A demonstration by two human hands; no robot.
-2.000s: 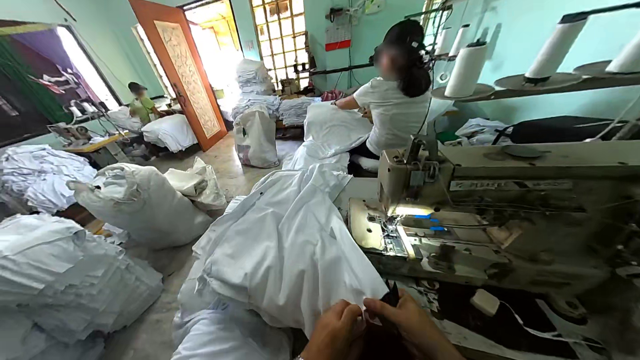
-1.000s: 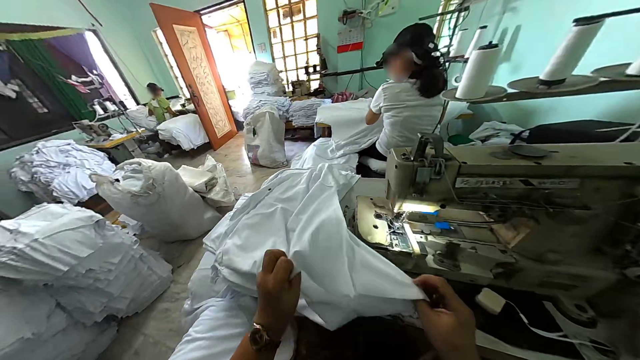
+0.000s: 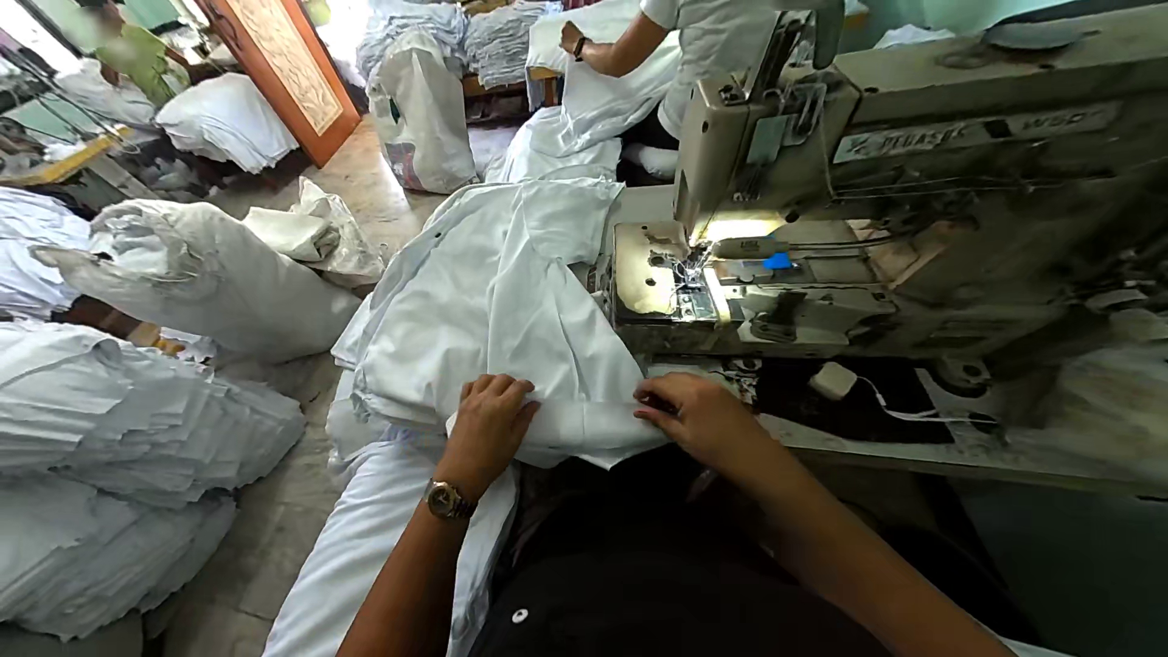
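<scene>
A white fabric garment point(image 3: 493, 301) is spread over my lap and the table's left side. My left hand point(image 3: 493, 424), with a wristwatch point(image 3: 448, 500) on its wrist, grips the near edge. My right hand point(image 3: 684, 415) pinches the same edge farther right, and a folded band of cloth runs between the two. Just beyond my right hand stands an industrial sewing machine point(image 3: 912, 164), its lamp lit over the needle area point(image 3: 698, 269); no cloth lies under the needle. More white cloth point(image 3: 365, 538) hangs below my left forearm.
Stacks of white cloth point(image 3: 119, 465) and a stuffed white sack point(image 3: 219, 274) stand at the left. Another sack point(image 3: 420, 109) is near the wooden door point(image 3: 283, 64). A co-worker point(image 3: 675, 55) sits beyond the machine; another person point(image 3: 137, 55) is at the far left. A white adapter point(image 3: 833, 380) lies on the table.
My left hand has gone from the middle of the cloth to its near edge. The cloth's edge now lies folded between my hands. The view has tilted downward.
</scene>
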